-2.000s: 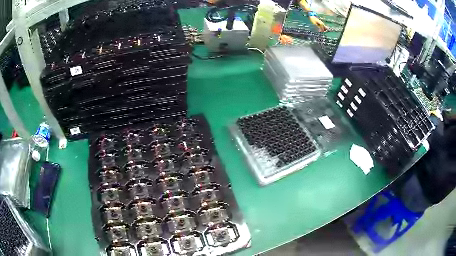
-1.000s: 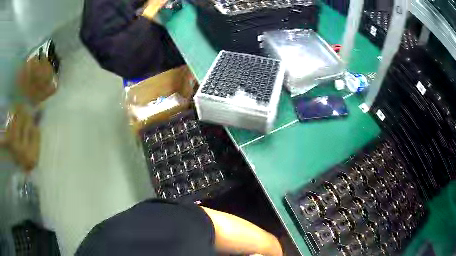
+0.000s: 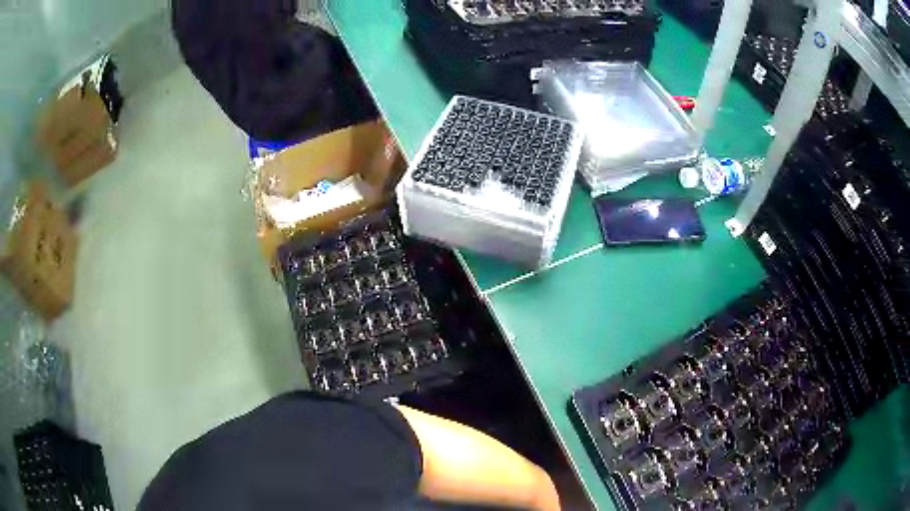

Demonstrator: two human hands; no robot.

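Neither of my hands shows. A dark short sleeve and a bare arm, seemingly my own left, rise from the bottom edge, and the hand is cut off. A black component tray [image 3: 713,414] with shiny parts in rounded pockets lies on the green bench [image 3: 559,329] at lower right. A square clear small-parts box [image 3: 474,222] with a dense grid of black pieces stands at the bench's left edge. Another black component tray [image 3: 364,309] sits lower, beside the bench.
A smartphone [image 3: 651,221], water bottle [image 3: 720,177] and empty clear box [image 3: 624,120] lie on the bench. Stacked trays [image 3: 848,269] stand at right behind rack posts. An open carton [image 3: 324,170] and a person in dark clothing [image 3: 269,75] are at upper left; brown cartons [image 3: 80,140] stand far left.
The view has swung left from the bench to the aisle, then settled. The blurred hands at the far left and the hand at the top edge are gone. The bench things look unmoved.
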